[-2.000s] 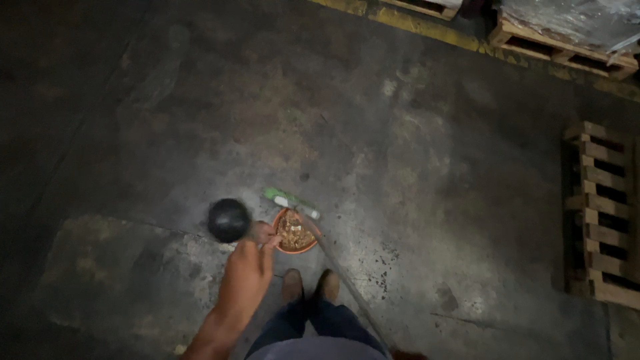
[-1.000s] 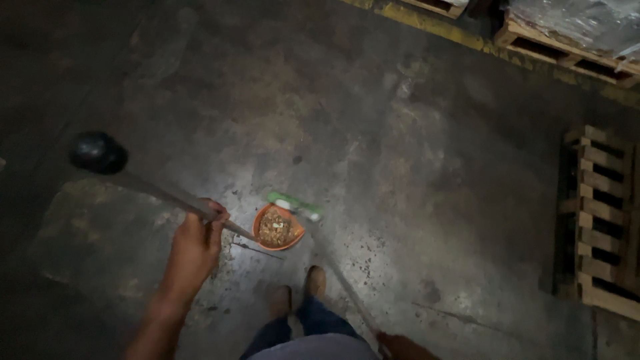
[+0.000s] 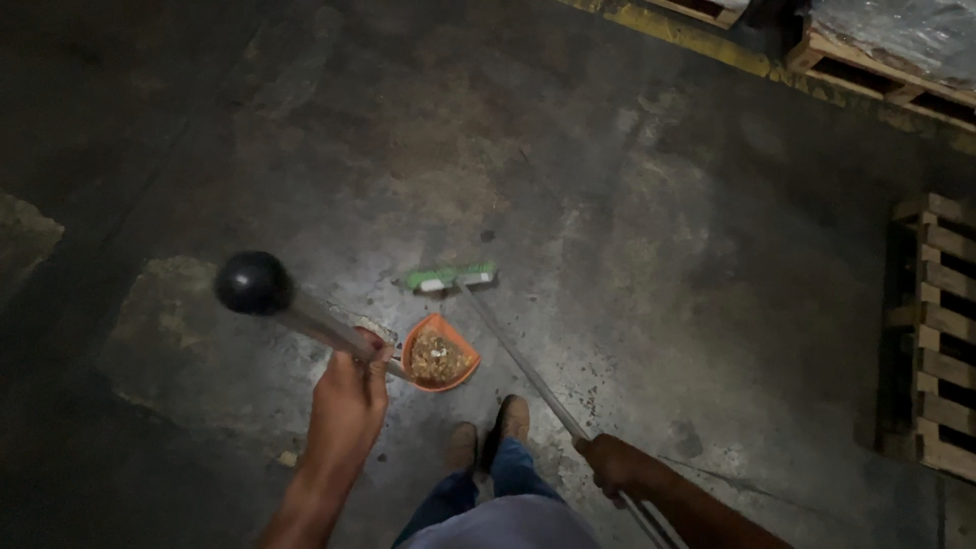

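My left hand [image 3: 354, 381] is closed around the grey handle [image 3: 320, 324] of an orange dustpan [image 3: 470, 369]; a black ball-shaped knob [image 3: 253, 283] tops that handle. Brown debris with a few white bits [image 3: 438, 357] lies in the pan. My right hand [image 3: 614, 467] grips the long grey pole [image 3: 526, 366] of a push broom. The green and white broom head [image 3: 451, 277] rests on the floor just beyond the pan, apart from it, and looks slightly blurred.
Dark, stained concrete floor [image 3: 564, 221] surrounds my boots [image 3: 512, 418], with small crumbs [image 3: 591, 396] scattered to their right. A wooden pallet [image 3: 945, 335] stands at the right edge. Beyond a yellow floor line [image 3: 686, 34], a pallet [image 3: 877, 80] holds plastic-wrapped goods [image 3: 907, 34].
The broom head has moved away from the pan, leaving a gap between them. The knob end of the dustpan handle has swung back right from its far-left place one second ago. More of my right arm shows.
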